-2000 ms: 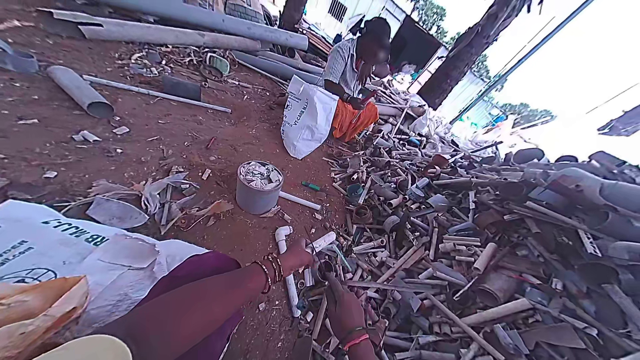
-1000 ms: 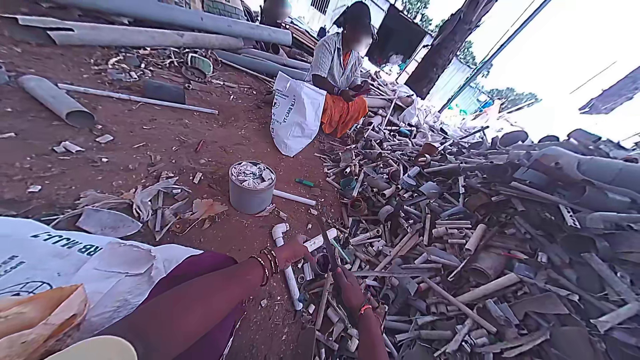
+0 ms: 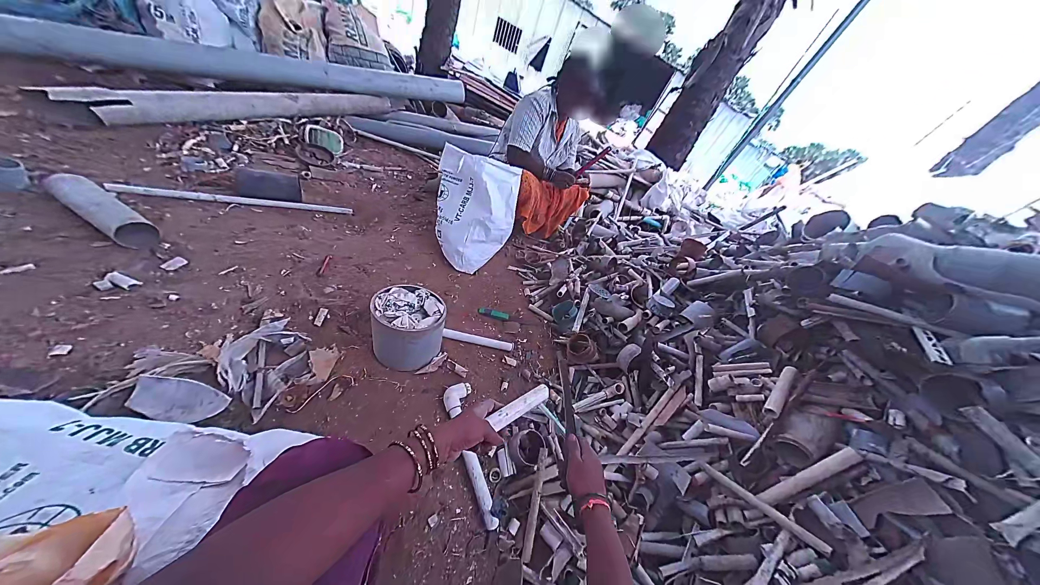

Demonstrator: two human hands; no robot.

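Note:
My left hand point(image 3: 470, 431) grips a short white plastic pipe piece point(image 3: 518, 408), which points up and to the right. My right hand point(image 3: 583, 467) is closed on a long dark blade-like tool point(image 3: 566, 394), held upright just right of that pipe's end. Below my left hand a white pipe with an elbow fitting point(image 3: 479, 491) lies on the soil. A grey round container point(image 3: 408, 345) filled with pale scraps stands ahead of my hands, and a white pipe point(image 3: 478, 340) lies against its right side.
A large heap of scrap pipes point(image 3: 731, 406) covers the right side. A seated person point(image 3: 540, 134) is beyond, beside a white sack point(image 3: 478, 207). Another white sack point(image 3: 73, 455) lies at lower left. Long grey pipes point(image 3: 244, 65) stretch across the back left, with a pipe piece point(image 3: 101, 211) nearer.
The dark tool in my right hand now stands upright beside the white pipe piece. My left hand has kept hold of that piece.

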